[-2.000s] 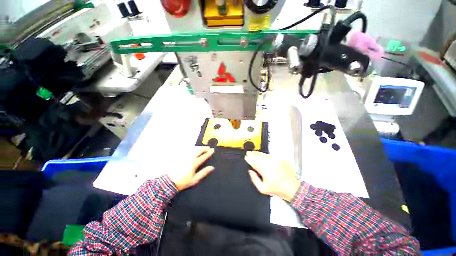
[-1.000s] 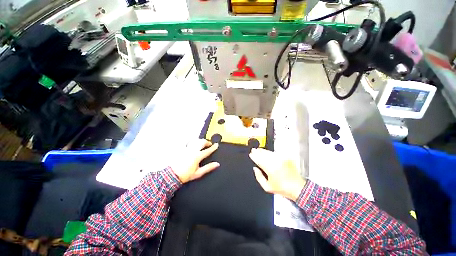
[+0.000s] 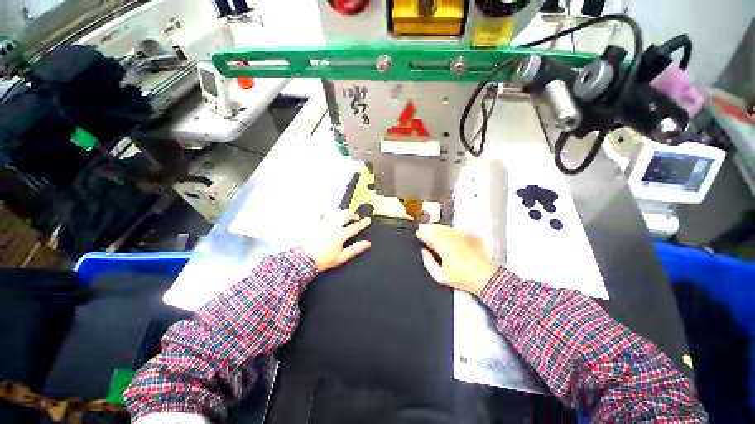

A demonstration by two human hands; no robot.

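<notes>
A black fabric panel lies flat on the machine bed and runs back toward me. My left hand rests on its far left edge, fingers apart. My right hand rests on its far right edge, fingertips near the template. The yellow clamp plate sits under the sewing machine head, partly hidden by it. A black round dot shows at the plate's left front. The needle area is over the plate's right part.
Loose black dots lie on the white sheet at right. Blue bins stand at left and right. A green bar crosses the head. Positioning lamps hang at upper right, above a control panel.
The panel, yellow plate and both hands have moved forward, with more of the plate now under the head. The camera view has also shifted.
</notes>
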